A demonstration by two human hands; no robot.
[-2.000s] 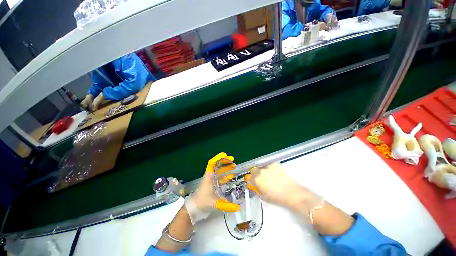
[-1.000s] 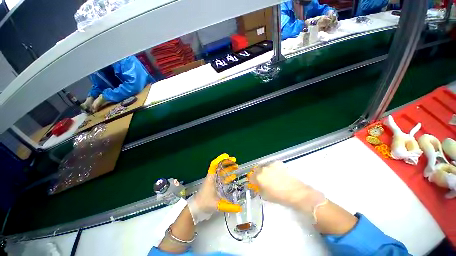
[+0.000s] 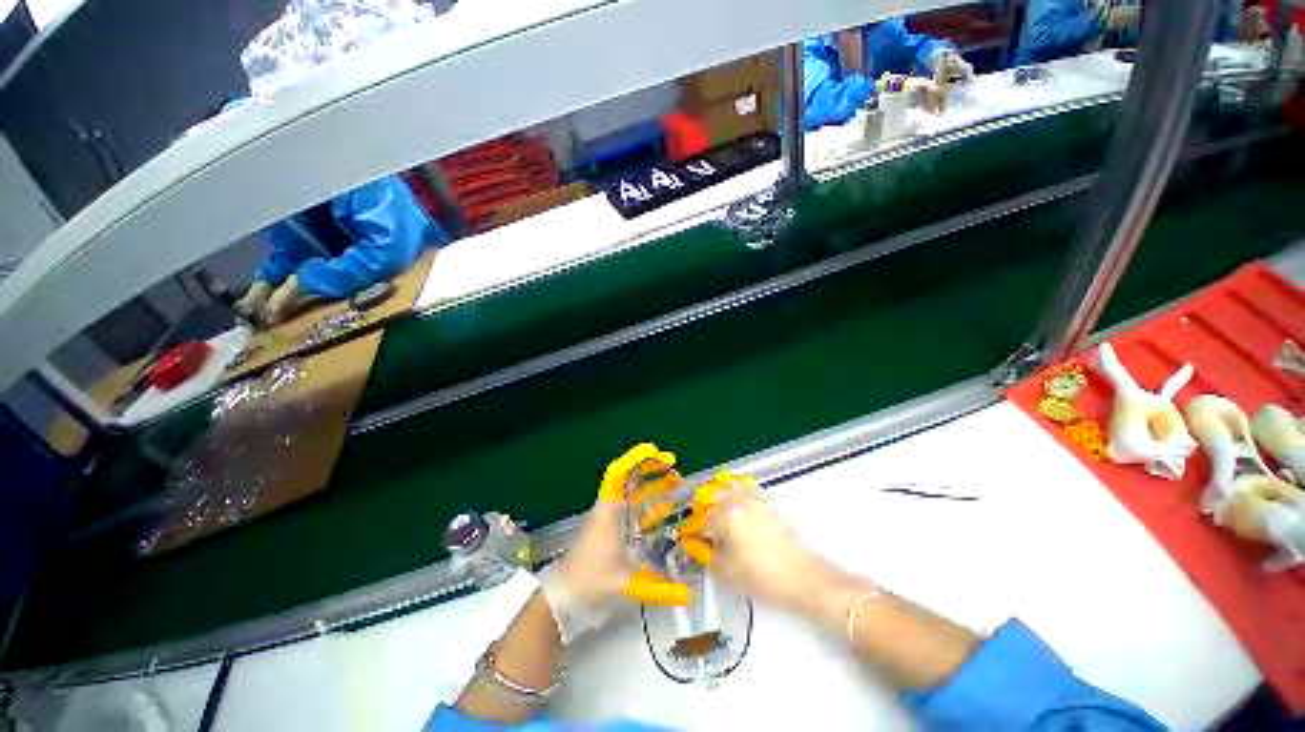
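Observation:
My left hand (image 3: pixel 598 558), in a whitish glove with yellow-orange finger cots, holds a clear, glossy housing (image 3: pixel 641 518) between thumb and fingers. My right hand (image 3: pixel 744 541), also with cots, has its fingertips bent against the housing's right side; they hide what they touch. A white strip with a brown end (image 3: pixel 697 645) hangs below the hands, inside a thin dark loop (image 3: pixel 747 646) over the white table. Slim tweezers (image 3: pixel 930 493) lie on the table right of my hands.
A small clear bottle with a dark top (image 3: pixel 468 532) stands at the table's back edge. A green conveyor (image 3: pixel 687 350) runs behind. The red tray (image 3: pixel 1116 503) at right bears white wrapped parts (image 3: pixel 1149 422) and orange cots (image 3: pixel 1088 439). A metal post (image 3: pixel 1109 215) stands behind it.
The tweezers now lie on the table at right, where none lay before. My right hand has moved slightly left, closer to my left hand. My left hand still holds the housing.

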